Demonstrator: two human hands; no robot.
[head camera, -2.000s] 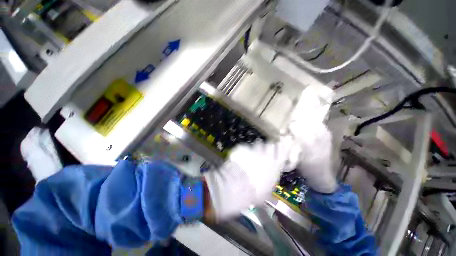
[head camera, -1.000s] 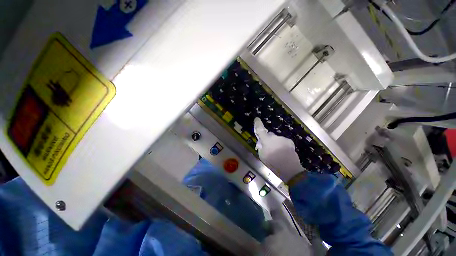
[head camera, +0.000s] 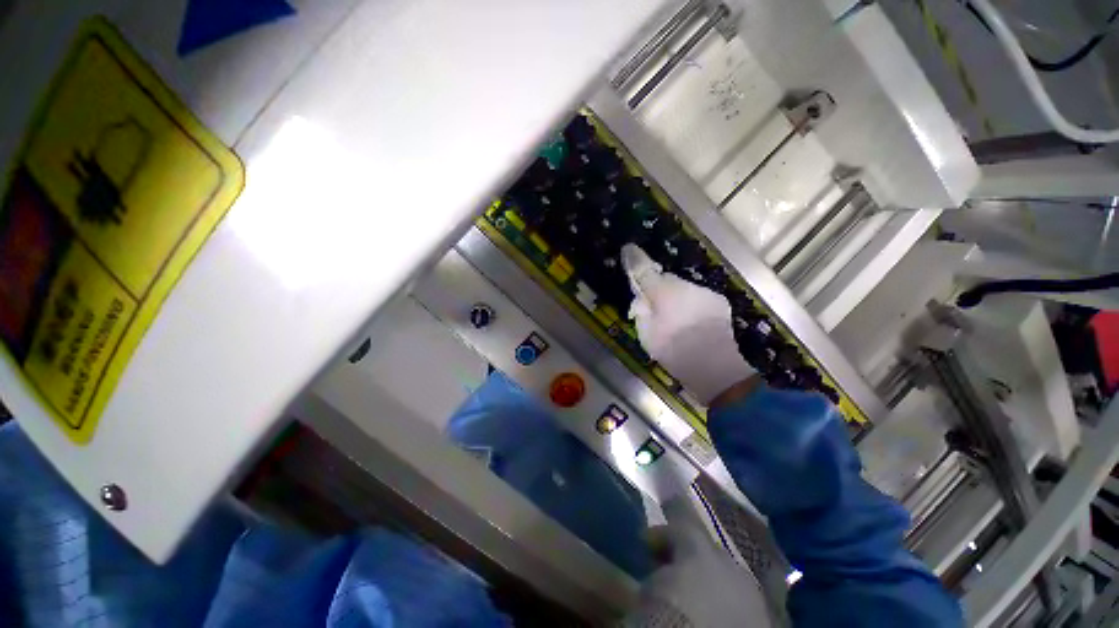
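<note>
A long circuit board, crowded with black parts and edged with yellow blocks, lies diagonally between silver rails. My right hand, in a white glove, is over the middle of the board. Its index finger is extended towards the black parts; whether it touches them cannot be told. The other fingers look curled and are partly hidden, and no held object shows. My left hand is not in view; only blue sleeve cloth shows at the lower left.
A white machine cover with a yellow warning label fills the upper left. A panel below the board has a red-orange button and a green-lit button. A shiny surface below shows a reflected blue sleeve. Guide rods and a black cable are at right.
Two seconds ago both gloved hands were together over the board; the left has since left the view. Since one second ago, my right hand has shifted slightly up in the picture, its finger still extended.
</note>
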